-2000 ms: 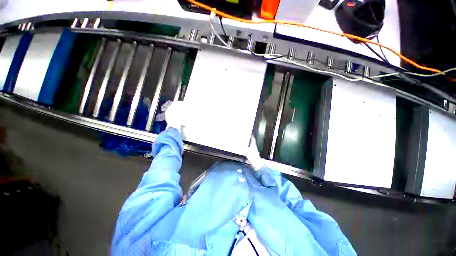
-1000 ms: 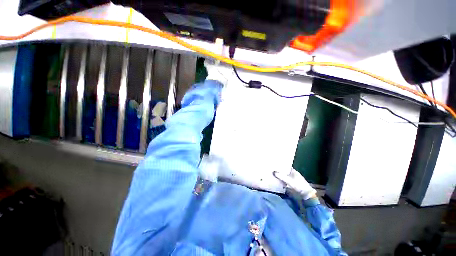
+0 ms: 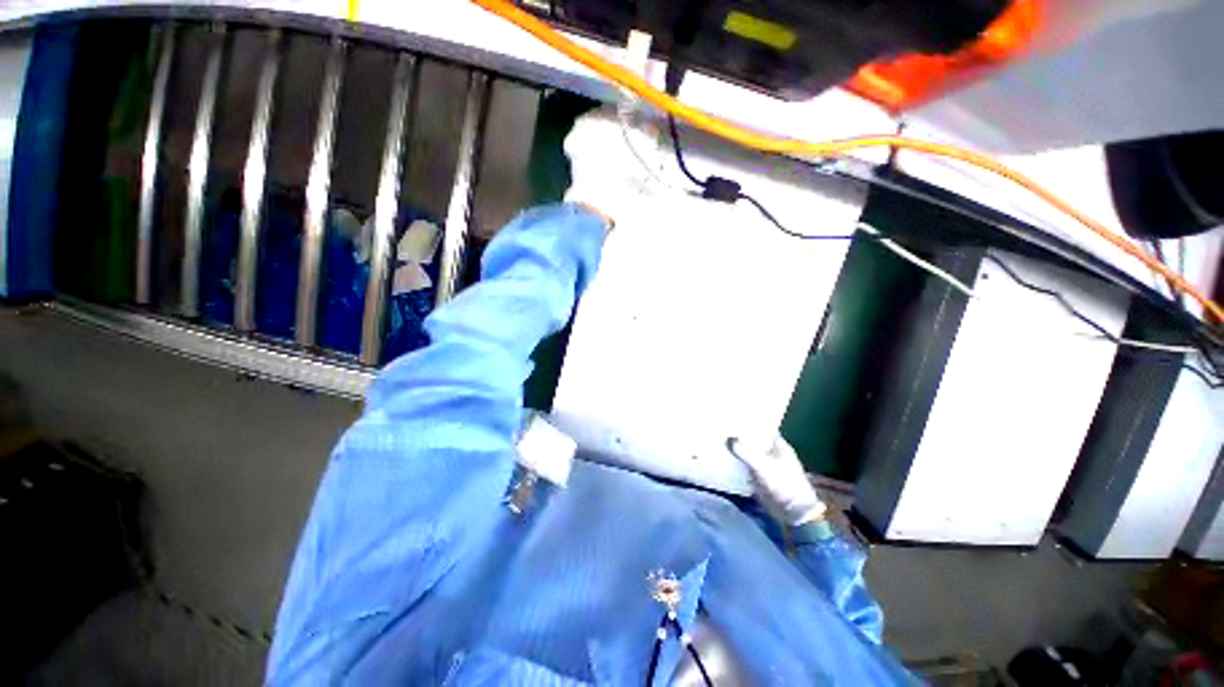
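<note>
A white-topped metal enclosure [image 3: 698,322] lies on the conveyor directly in front of me, close against my body. My left hand [image 3: 618,168], white-gloved, is at its far left corner beside a white cable. Its fingers blend into the white surfaces, so their exact hold is unclear. My right hand [image 3: 780,481], also white-gloved, grips the near right corner, with the thumb on top and the other fingers largely hidden at the side. A black cable [image 3: 792,231] with a small dark lump lies across the far end of the enclosure top.
More white-topped enclosures [image 3: 1007,403] stand to the right with dark sides. Metal rollers [image 3: 322,188] lie to the left, with blue plastic [image 3: 342,302] beneath. An orange cable [image 3: 618,77] runs across the far side below dark equipment [image 3: 792,40]. A blue-sided box [image 3: 38,161] is at the far left.
My left hand has moved from the enclosure's near left side to its far left corner. My right hand now has its thumb on the top. The view has moved closer to the enclosure.
</note>
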